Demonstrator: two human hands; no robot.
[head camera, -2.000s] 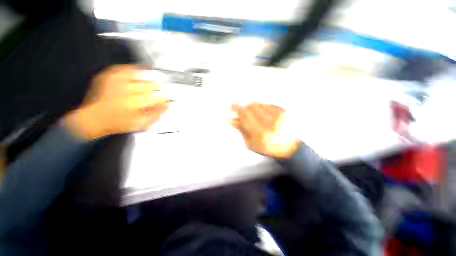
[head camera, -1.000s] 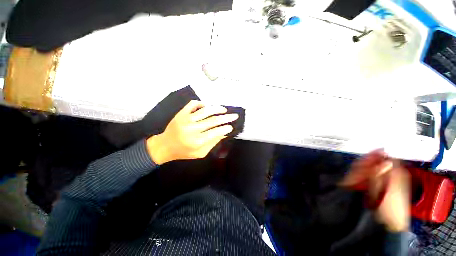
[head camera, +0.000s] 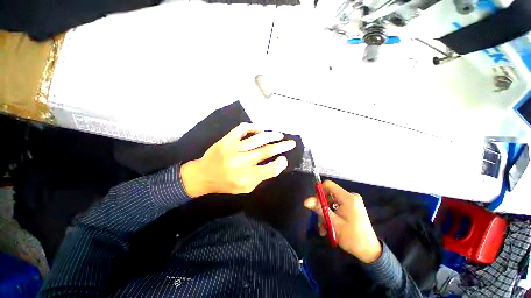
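Note:
A black fabric panel (head camera: 215, 125) lies over the front edge of the white table (head camera: 169, 70) and hangs down towards the lap. My left hand (head camera: 239, 160) lies flat on the fabric with its fingers spread, pressing it to the table. My right hand (head camera: 349, 221) holds red-handled scissors (head camera: 326, 212) just below the table's front edge. The blades point up at the fabric's right edge, beside my left fingertips. Whether the blades are open or touch the cloth is hard to tell.
The sewing machine's metal needle area (head camera: 374, 38) stands at the upper right, with a black strip (head camera: 489, 29) beside it. Yellow-orange tape (head camera: 26, 75) covers the table's left end. More black fabric (head camera: 105, 14) lies at the back left. A red plastic stool or crate (head camera: 474, 230) is below right.
My right hand has come from the lower right to the fabric's right edge, where the red scissors now show clearly. My left hand stays on the fabric. The view has shifted slightly.

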